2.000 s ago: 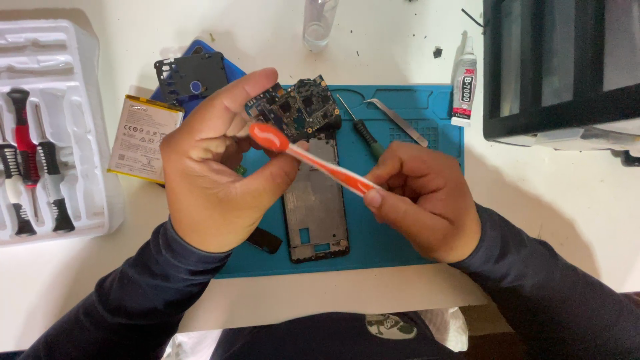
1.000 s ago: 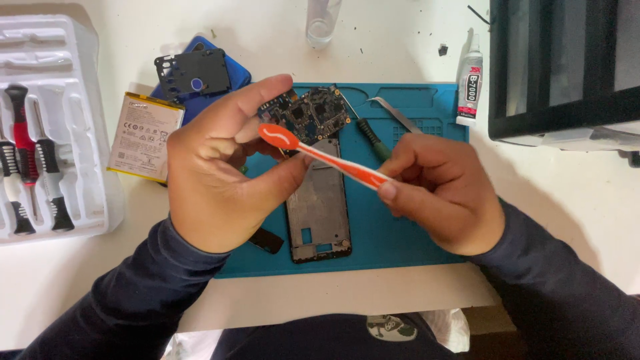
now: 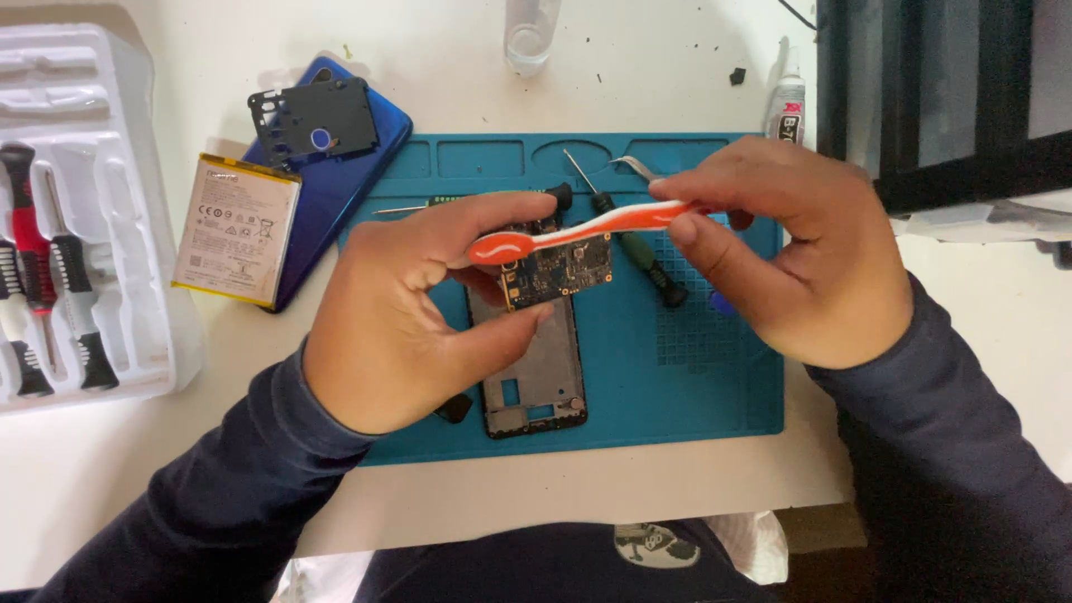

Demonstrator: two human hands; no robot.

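Note:
My left hand [image 3: 410, 310] grips a phone's circuit board [image 3: 561, 272] by its edges, above a metal phone frame [image 3: 536, 360] that lies on a teal silicone work mat [image 3: 712, 410]. Pinched in my right hand [image 3: 796, 251] is the far end of an orange and white toothbrush [image 3: 603, 224]. Its head reaches over the board's left part near my left fingers; the bristles are hidden. A green and black screwdriver [image 3: 645, 255] and curved tweezers [image 3: 634, 166] lie on the mat, the tweezers partly behind my right hand.
At left, a white plastic tray [image 3: 167, 318] holds several screwdrivers. Beside it are a phone battery [image 3: 237, 234], a blue back cover [image 3: 368, 151] and a black plastic cover plate [image 3: 322, 121]. A clear container [image 3: 529, 38], a glue tube [image 3: 787, 105] and a dark-framed box [image 3: 946, 92] stand farther back.
The circuit board has been turned and lowered in my left hand, over the phone frame. The toothbrush has gone from a downward slant to the right to a slight upward one.

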